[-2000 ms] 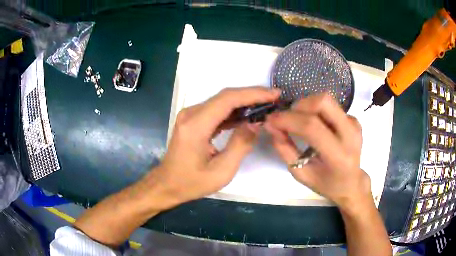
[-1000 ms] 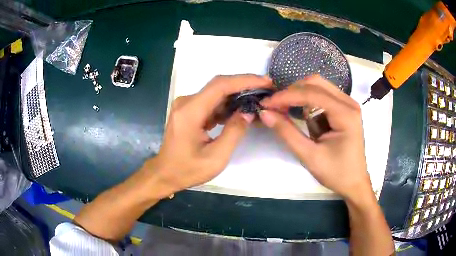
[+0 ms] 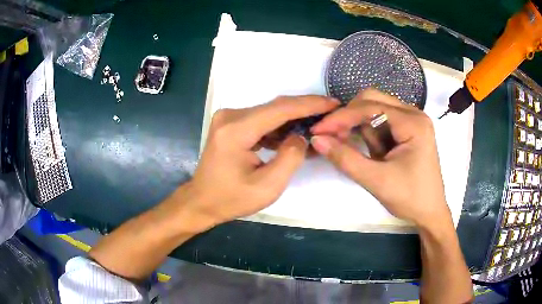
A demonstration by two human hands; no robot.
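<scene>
A small dark watch case (image 3: 292,128) is held above the white work sheet, mostly hidden by fingers. My left hand (image 3: 249,157) holds it between thumb and fingers. My right hand (image 3: 386,151) is at its right side, with thumb and index fingertips pinched together at the case edge. Whether a small part is between those fingertips is too small to tell. A silver metal piece (image 3: 378,121) shows at the fingers of my right hand; I cannot tell its full shape.
The round screw tray (image 3: 377,66) lies behind my right hand. An orange electric screwdriver (image 3: 496,56) rests at right, beside the component tray (image 3: 518,184). At left are a second case (image 3: 152,75), small loose parts (image 3: 112,82), a zip bag (image 3: 87,47) and a perforated tray (image 3: 46,139).
The dark case has tilted and is more covered by my fingers. My right fingertips have stayed close at its edge since one second ago. The view has shifted slightly.
</scene>
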